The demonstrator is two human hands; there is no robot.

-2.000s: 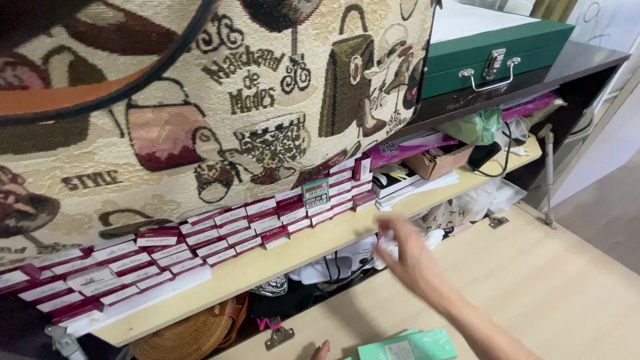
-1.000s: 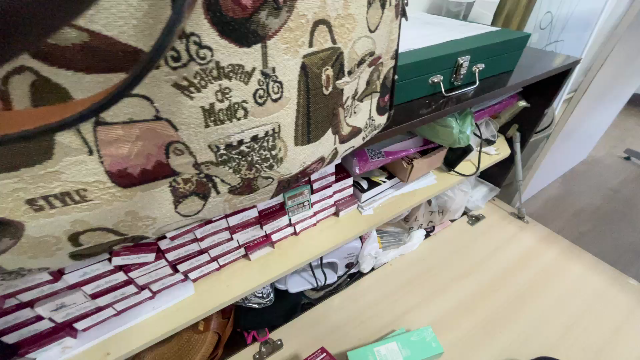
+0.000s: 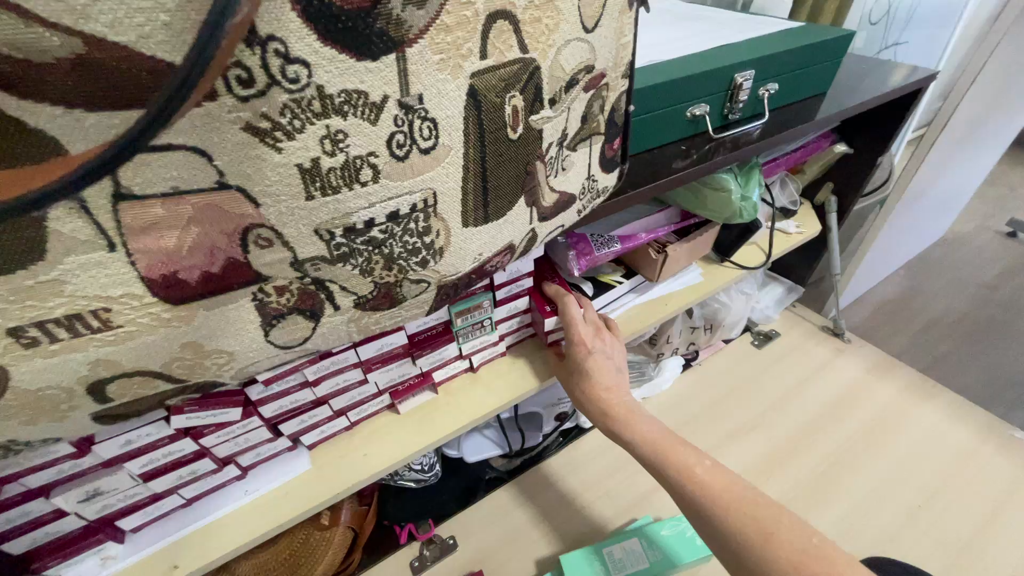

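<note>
My right hand (image 3: 590, 348) reaches to the shelf, its fingers on a dark red box (image 3: 548, 308) at the right end of the stacked boxes; whether they grip it I cannot tell. To its left, rows of small dark red and white boxes (image 3: 320, 392) line the shelf, with two green boxes (image 3: 472, 318) stacked among them. Below my forearm, a mint green box (image 3: 632, 552) lies on the wooden flap. My left hand is out of view.
A tapestry bag (image 3: 336, 184) hangs over the shelf (image 3: 448, 424). A green case (image 3: 744, 80) stands on the dark top. Right of my hand are an open cardboard box (image 3: 672, 250), a purple package (image 3: 592, 250) and a green plastic bag (image 3: 724, 192). The lowered flap (image 3: 840, 448) has a metal stay (image 3: 834, 264).
Two seconds ago my right hand was blurred in front of the shelf; one second ago it was out of view. Now it is at the right end of the dark red boxes.
</note>
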